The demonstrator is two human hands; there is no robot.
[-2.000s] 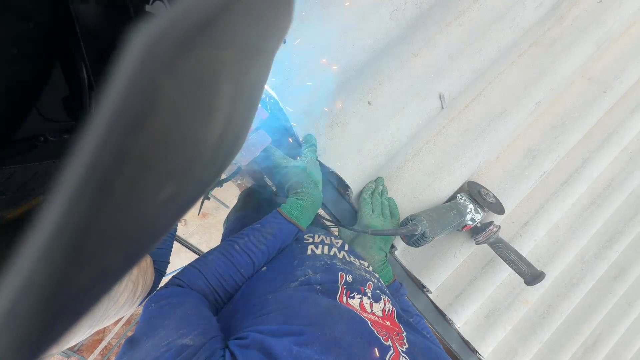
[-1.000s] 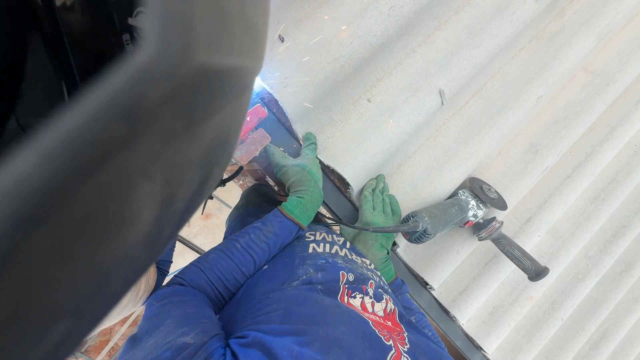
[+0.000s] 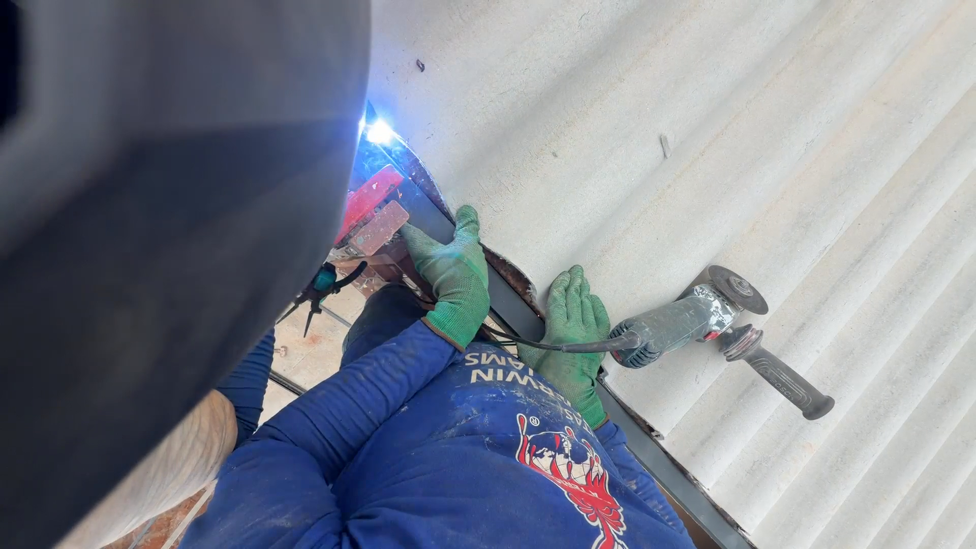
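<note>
My left hand point(image 3: 454, 271), in a green glove, grips a dark steel profile point(image 3: 503, 293), with its thumb at the sheet side and its fingers beside a pinkish metal block point(image 3: 381, 229). A red piece point(image 3: 374, 200) lies beyond that block. My gloved right hand point(image 3: 572, 335) lies flat across the profile onto the corrugated sheet point(image 3: 762, 191), its fingers extended and holding nothing. An angle grinder point(image 3: 675, 328) rests on the sheet right of it, its cable crossing this hand. A bright welding arc point(image 3: 379, 131) burns at the profile's far end; what makes it is hidden.
A large blurred dark curved shield point(image 3: 191, 206) covers the left. Below it are another person's blue sleeve point(image 3: 252, 381) and pale cloth point(image 3: 168, 473). A black and teal tool point(image 3: 324, 278) hangs over the tiled floor point(image 3: 313, 343). The sheet has a jagged edge along the profile.
The dark shield has shifted left. The blue smoke has thinned, exposing the red piece and the pinkish block. Both my hands and the grinder have stayed nearly in place.
</note>
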